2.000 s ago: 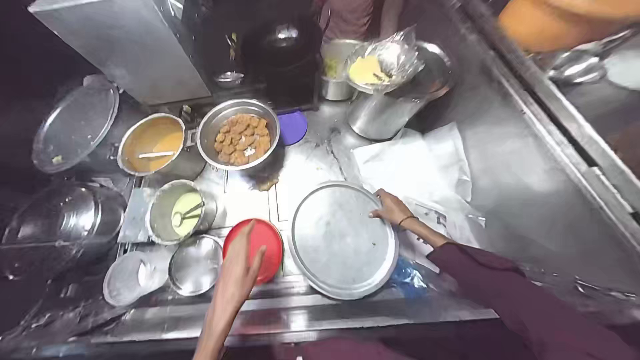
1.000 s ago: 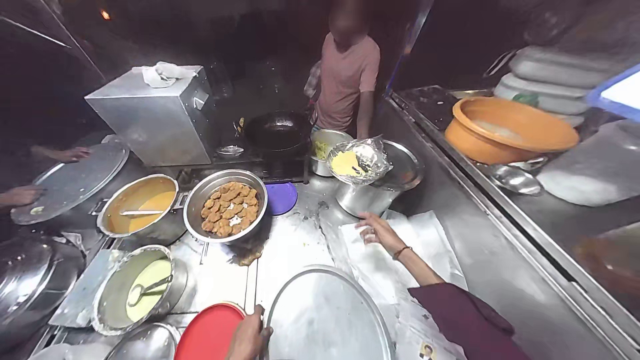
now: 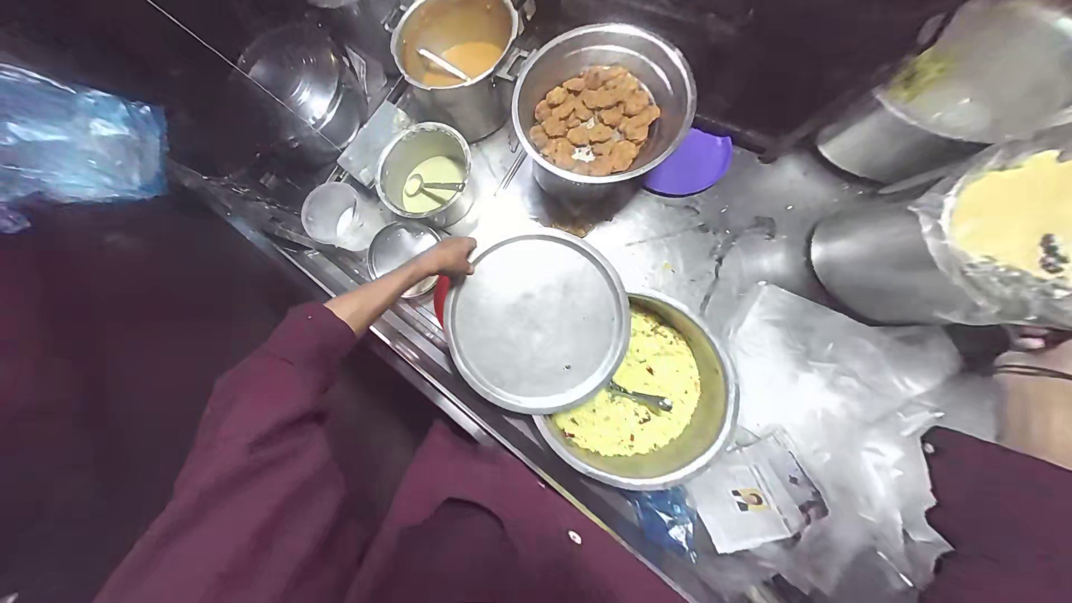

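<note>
My left hand [image 3: 453,256] grips the left rim of a round metal lid [image 3: 536,322]. The lid lies partly across a wide metal pot [image 3: 727,394] of yellow rice-like food [image 3: 670,360], in which a metal spoon [image 3: 643,397] rests. A bit of a red lid [image 3: 440,300] shows under the metal lid's left edge. My right hand [image 3: 1038,339] is at the far right edge, mostly cut off and partly behind the plastic-lined container of pale yellow batter [image 3: 1017,218]; what its fingers do is hidden.
Behind stand a metal bowl of brown fried patties [image 3: 599,126], a pot of orange liquid [image 3: 461,63], a pot of pale green liquid [image 3: 431,176] with ladles, and a purple lid [image 3: 691,163]. White plastic sheets [image 3: 821,368] lie on the steel counter at right, near a steel container [image 3: 871,260].
My left hand has drawn the metal lid to the left, over the red lid, and the pot of yellow food now shows. My right hand has moved to the batter container. The view has turned.
</note>
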